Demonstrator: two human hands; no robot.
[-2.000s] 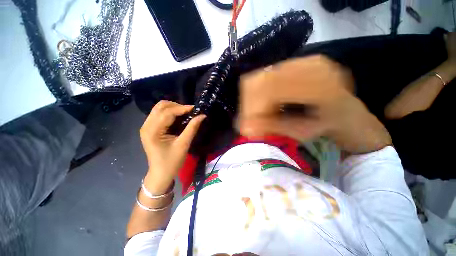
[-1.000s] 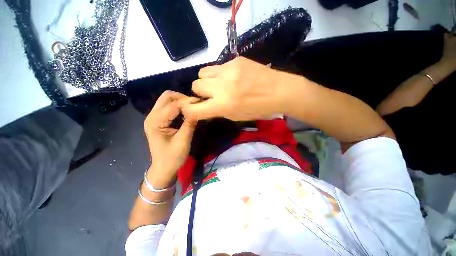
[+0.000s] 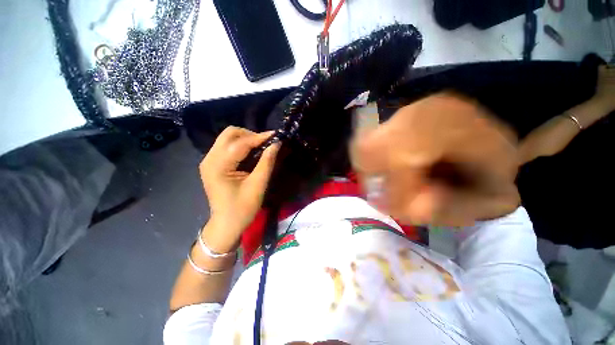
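Observation:
The black braided edge trim (image 3: 301,101) with white glints runs along the black bag piece (image 3: 317,145), over the table edge and my lap. My left hand (image 3: 236,172) pinches the near end of the trim between thumb and fingers. My right hand (image 3: 438,162) is blurred, raised to the right of the trim and apart from it, fingers curled; whether it holds a needle or thread cannot be seen. A small silver metal clip (image 3: 324,54) grips the trim where the red cord (image 3: 330,19) meets it.
On the white table (image 3: 34,124) lie a tangled metal chain (image 3: 145,74), a phone (image 3: 256,40), a long fuzzy black trim strip (image 3: 71,64) and part of a black loop. Another person's forearm (image 3: 573,128) is at the right; a grey-clothed leg (image 3: 47,202) is at the left.
My right hand was at the trim beside my left hand one second ago and has moved away to the right. My left hand keeps its pinch.

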